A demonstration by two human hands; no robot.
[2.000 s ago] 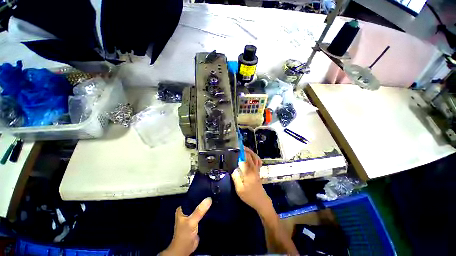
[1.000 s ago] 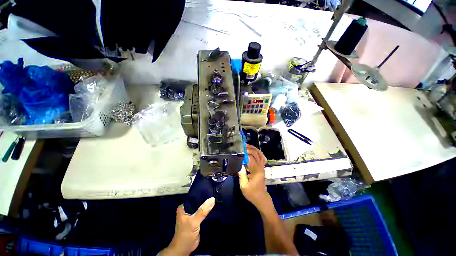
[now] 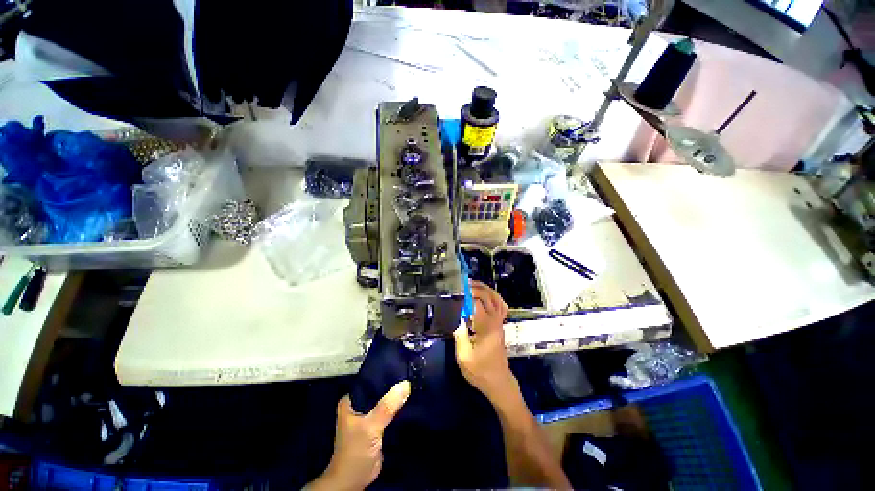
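Note:
The button-sewing machine (image 3: 419,221) points at me, its small shiny clamp (image 3: 418,341) at the near end. A dark garment (image 3: 432,412) lies under the clamp and down over my lap; its edges are lost in the dark. My left hand (image 3: 363,436) presses the cloth with thumb and index finger just below the clamp. My right hand (image 3: 484,340) is at the right of the machine's near end, by the blue strip (image 3: 467,288), fingers curled; whether it holds cloth or a button is hidden.
Right of the head are a button tray (image 3: 518,278), dark tweezers or snips (image 3: 572,264), a calculator (image 3: 486,213) and a black bottle (image 3: 479,125). A white basket (image 3: 144,251) and clear bag (image 3: 305,240) are left. A blue crate (image 3: 691,422) with a dark bundle stands low right.
The view shifts slightly. My left hand stays on the cloth below the clamp and my right hand stays beside the machine's near end, its fingers slightly shifted.

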